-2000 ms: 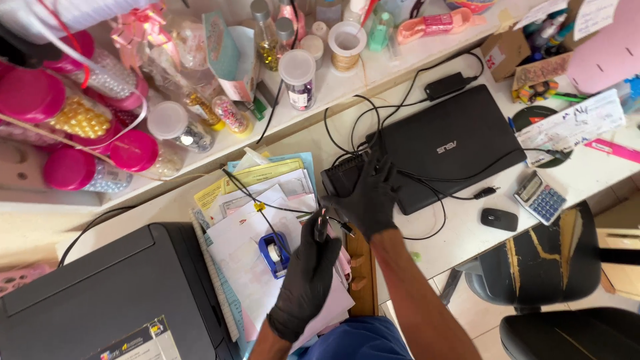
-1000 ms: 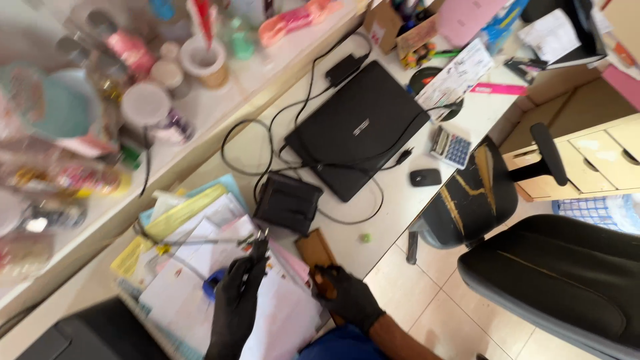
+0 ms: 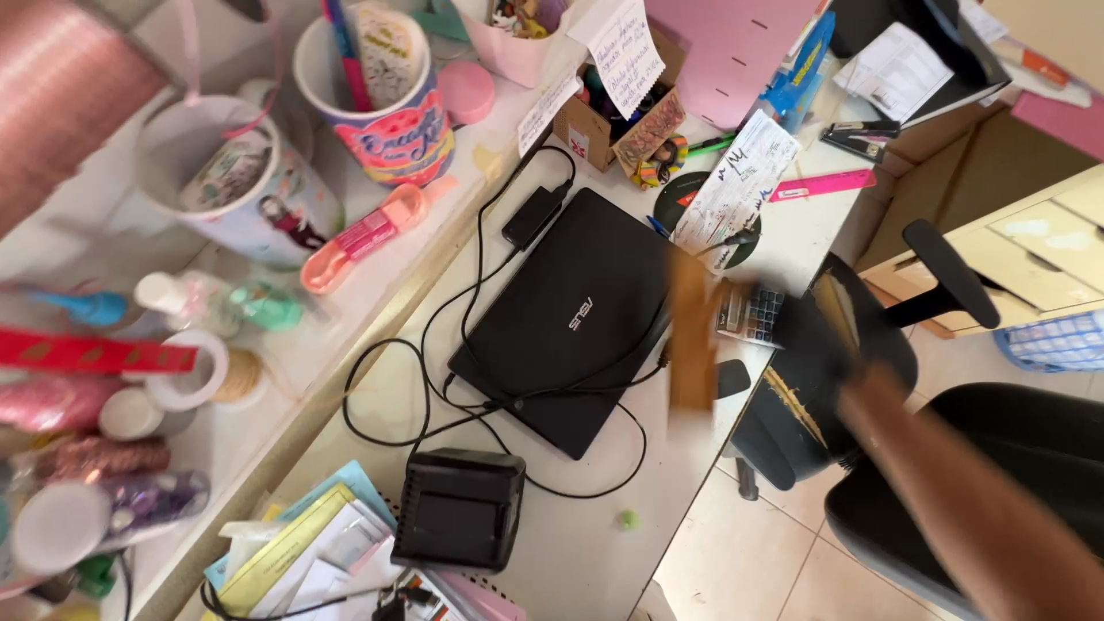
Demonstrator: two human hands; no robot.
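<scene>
My right hand [image 3: 806, 332], in a black glove and blurred, is shut on a brown wooden object [image 3: 693, 336], held upright in view over the desk beside the closed black laptop [image 3: 569, 319]. Behind it lie a calculator [image 3: 750, 312] and a black mouse [image 3: 733, 378]. Only a dark bit at the bottom edge, possibly fingertips of my left hand [image 3: 392, 606], shows near a black cable on the papers [image 3: 293, 552]. A black boxy device [image 3: 461, 509] rests between the papers and the laptop, with cables looping around it.
A raised shelf at left holds cups [image 3: 388, 112], jars and a pink-capped item. A power adapter [image 3: 537, 217] and a cardboard box [image 3: 595, 129] sit behind the laptop. A pink ruler [image 3: 824, 185] lies at the far right. Black chairs [image 3: 975, 466] stand beside the desk.
My right hand has moved right across the desk with the brown object, which lay beside the black device a second ago. My left hand has mostly left view. The view has swung right.
</scene>
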